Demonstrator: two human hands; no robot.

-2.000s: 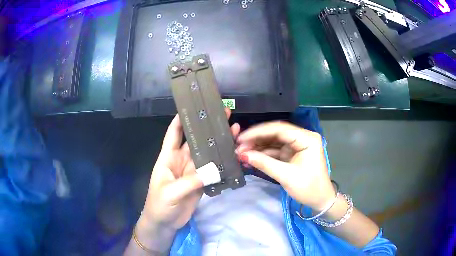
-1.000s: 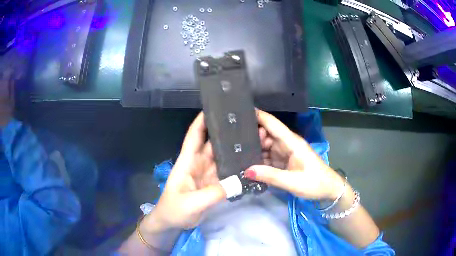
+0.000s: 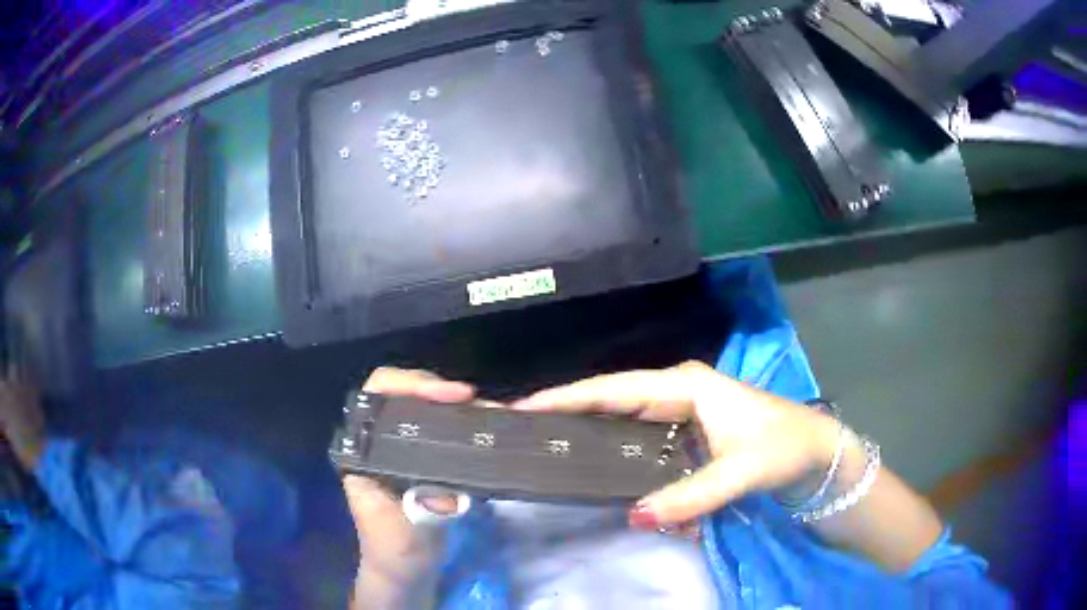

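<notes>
A dark carrier plate [image 3: 521,452] lies crosswise in front of my body, below the bench edge. It looks thick, like a stack, with several small silver seats along its face. My left hand [image 3: 399,512] grips its left end, with a white wrap on the thumb; some fingers are hidden behind it. My right hand [image 3: 727,447] grips its right end, thumb on the near edge and fingers along the far edge. The black parts tray [image 3: 393,315] lies on the bench with a loose pile of small silver nuts or washers [image 3: 409,156] inside.
Dark carriers lie on the green bench top [image 3: 715,179], at left [image 3: 176,221] and right [image 3: 808,113], another [image 3: 876,54] near the metal frame. Silver rails [image 3: 256,66] run behind. A person's blue sleeve [image 3: 143,524] shows at lower left.
The carrier has turned from upright to crosswise and moved lower. My left hand has shifted to its left end, my right hand to its right end. The view has tilted.
</notes>
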